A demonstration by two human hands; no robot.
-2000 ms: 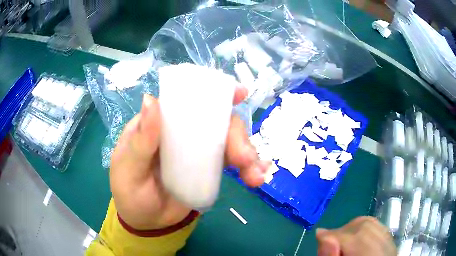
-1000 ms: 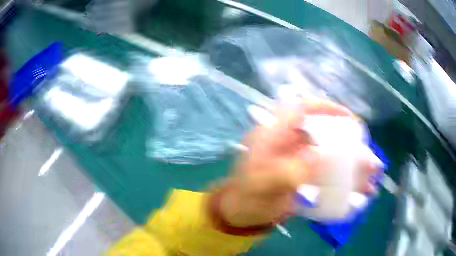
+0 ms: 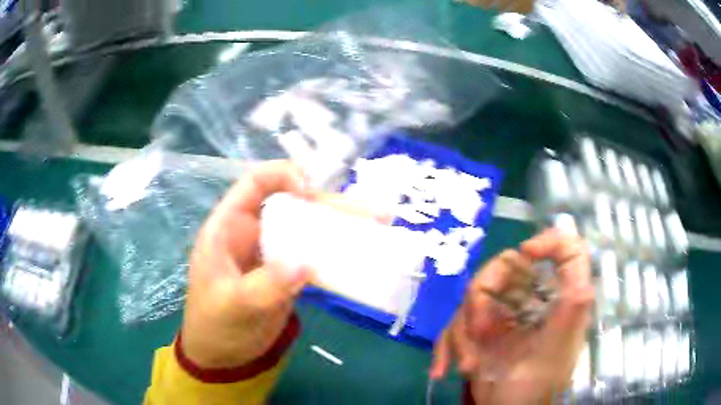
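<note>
My left hand [image 3: 237,273] grips a smooth white plastic housing [image 3: 344,249] at its left end, lying roughly sideways over the blue tray. The housing's right end has a thin clear rim. My right hand [image 3: 526,308] is to the right of the housing, apart from it, palm partly up with fingers curled around a small clear block with dark metal pins [image 3: 534,294]. The block is blurred and partly hidden by the fingers.
A blue tray [image 3: 462,297] with many white pieces lies behind the housing. A clear bag [image 3: 213,111] with white parts is behind it, another crinkled bag [image 3: 158,261] at left. Blister trays stand at right [image 3: 624,269] and left edge [image 3: 39,261]. A white strip [image 3: 326,354] lies in front.
The housing has turned from upright to sideways in my left hand. My right hand has come further into view, holding the pin block. The camera view has shifted.
</note>
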